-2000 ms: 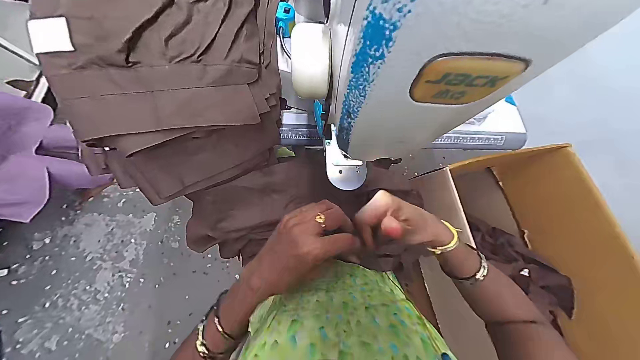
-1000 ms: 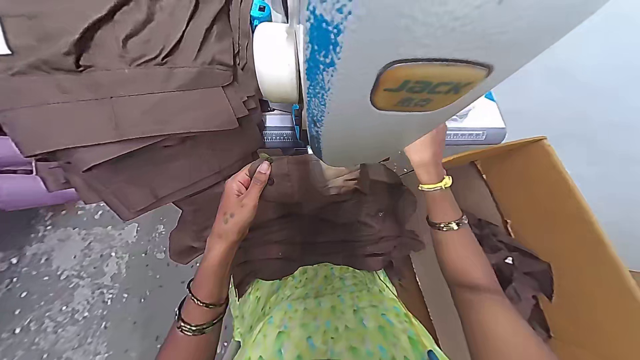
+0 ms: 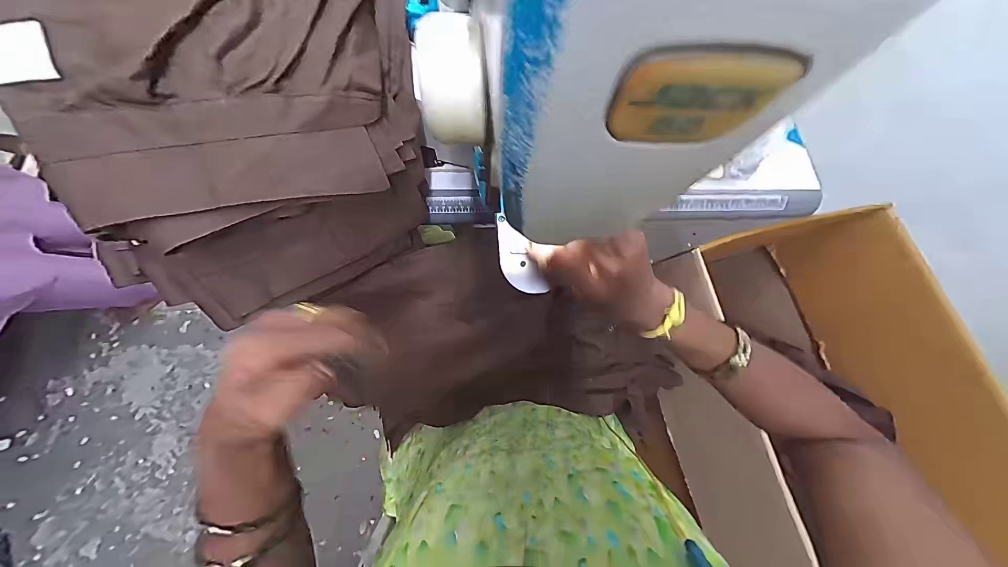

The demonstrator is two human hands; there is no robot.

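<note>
Dark brown fabric (image 3: 472, 339) lies across the lap and under the head of a white and blue Jack sewing machine (image 3: 583, 181). My right hand (image 3: 602, 272) is at the white rounded guard (image 3: 520, 264) below the machine head, its fingertips against the guard's edge; whether they pinch anything is hidden. My left hand (image 3: 291, 362) is blurred at the left edge of the brown fabric, below the stacked pieces. Its fingers look curled, and I cannot tell whether they grip cloth.
A thick stack of brown cloth pieces (image 3: 213, 173) stands left of the machine. Purple cloth (image 3: 55, 244) lies at the far left. An open cardboard box (image 3: 906, 315) with brown cloth inside stands at the right, beside my right arm. The speckled floor (image 3: 142, 425) shows at lower left.
My left hand has moved left and down from the cloth beside the machine head. My right hand has come from the machine's right side to the white guard, which was hidden a second ago.
</note>
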